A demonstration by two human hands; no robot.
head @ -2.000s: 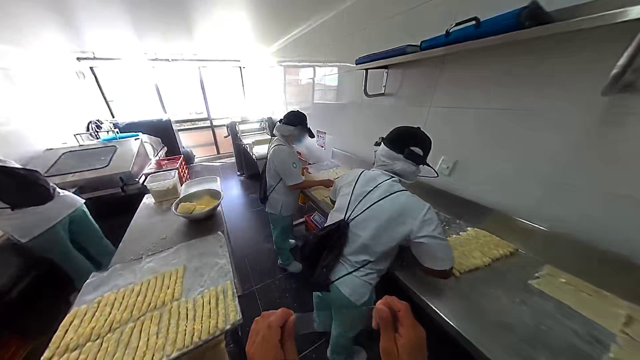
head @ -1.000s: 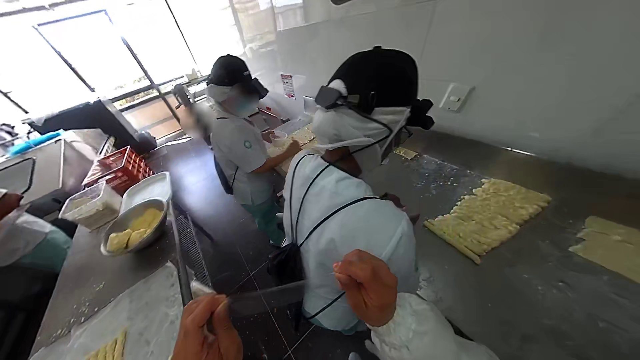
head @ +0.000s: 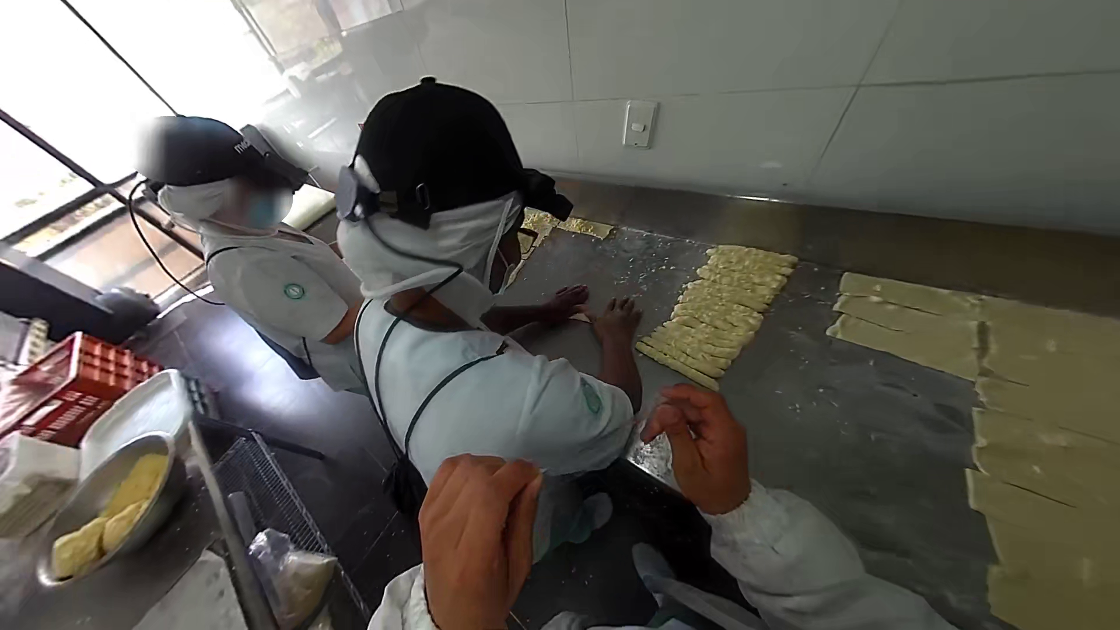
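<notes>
My left hand [head: 481, 534] is raised at the lower middle, thumb and fingertips drawn together. Facing it, my right hand [head: 704, 446] is held up near the front edge of the steel worktop [head: 840, 437], its fingers curled and pinched. Whether either hand grips something thin and clear cannot be made out. Beyond my right hand, filled dough strips [head: 722, 311] lie side by side in a row on the worktop. Flat cut dough sheets [head: 1050, 429] are spread at the right. Neither hand touches the dough.
A co-worker in a black cap [head: 437, 149] leans over the worktop just ahead, both hands on it. Another co-worker [head: 271, 271] stands beyond. At the left are a metal bowl of yellow dough or filling [head: 166, 516], a red crate [head: 96, 376] and a wire rack [head: 271, 490].
The view has swung right and down toward the worktop. Earlier, a clear strip spanned between my hands; it is not plain now. The nearer co-worker fills more of the view.
</notes>
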